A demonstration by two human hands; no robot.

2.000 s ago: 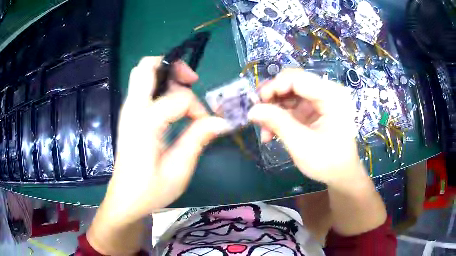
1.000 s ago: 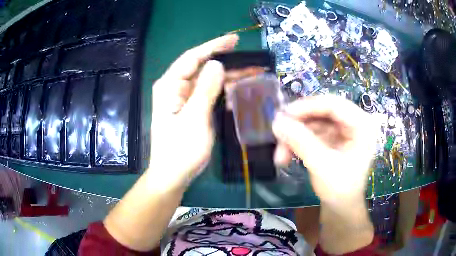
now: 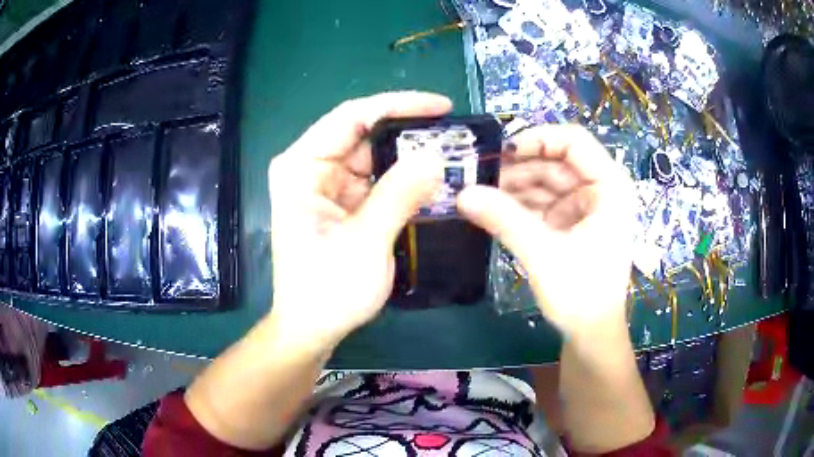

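A black housing [image 3: 451,268] is held upright in front of me, its recess at the far end. A silvery-white circuit board [image 3: 456,170] lies in the far part of the housing. An orange flex cable [image 3: 411,254] hangs from the board over the dark lower part. My left hand [image 3: 335,214] grips the housing's left side, its thumb on the board. My right hand [image 3: 567,223] is at the right side, its thumb at the board's lower right corner and its fingers at the housing's edge. Thin red lead wires [image 3: 489,158] show at the right edge.
A large black blister tray [image 3: 230,178] is at the left. A pile of board assemblies [image 3: 535,54] with orange strips lies on clear plastic at the right, with a small green part [image 3: 704,244] in it. A dark round fan [image 3: 790,80] is at the right edge. The bench [image 3: 303,54] is green.
The board, earlier held in the air above the housing, now lies in its far part. My left thumb has moved onto the board. My right hand has moved slightly toward the housing.
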